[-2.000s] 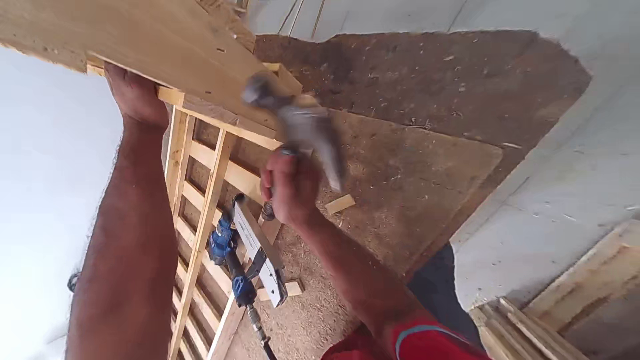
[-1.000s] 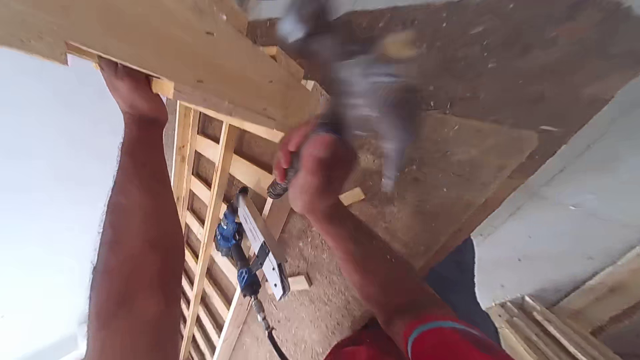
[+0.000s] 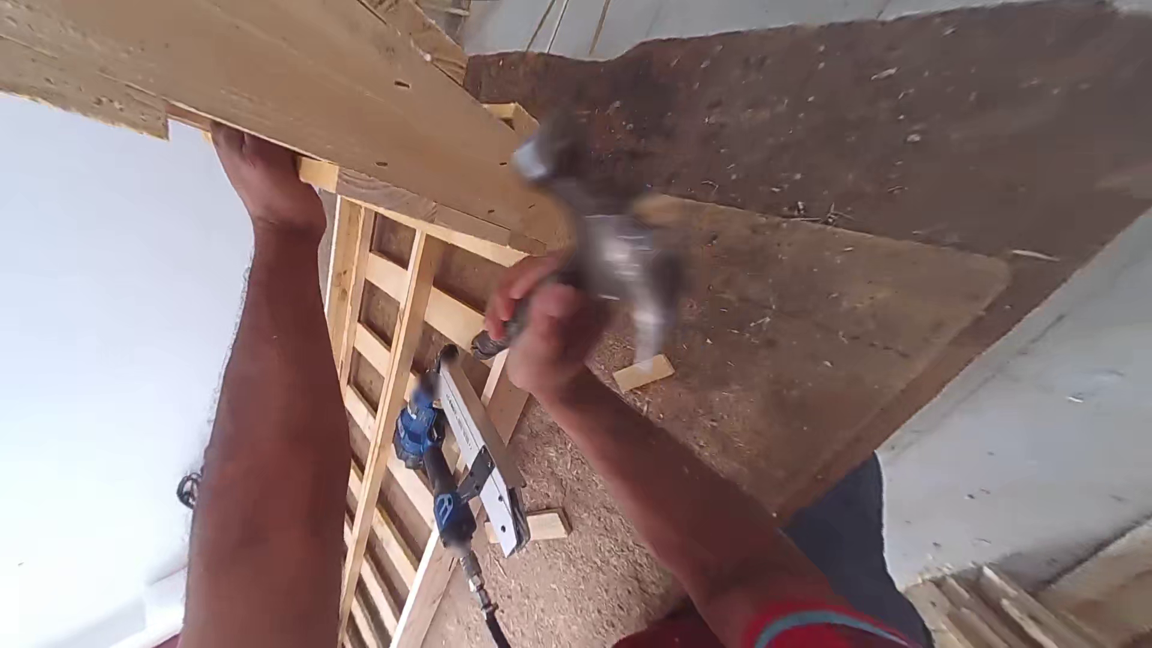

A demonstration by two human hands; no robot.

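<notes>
My right hand (image 3: 558, 337) grips the dark handle of a claw hammer (image 3: 612, 243), whose metal head is blurred and held up just right of the end of a wide wooden board (image 3: 297, 72). At the board's lower edge, my left hand (image 3: 265, 180) is raised against the wood; its fingertips are partly hidden, and it touches a narrow strip along that edge. Below my right hand, a blue and black pneumatic nail gun (image 3: 441, 468) with a long pale magazine rests against a slatted wooden frame (image 3: 405, 342).
A wood offcut (image 3: 643, 373) lies on the dusty brown floor (image 3: 810, 297), and another offcut (image 3: 547, 525) is beside the nail gun. An air hose (image 3: 493, 621) runs from the tool. Wooden pieces (image 3: 981, 612) are stacked at lower right, beside a pale surface (image 3: 1044, 405).
The hammer has shifted relative to the board's end between frames and is blurred in all of them. My left hand stays at the board's edge. The nail gun remains on the frame.
</notes>
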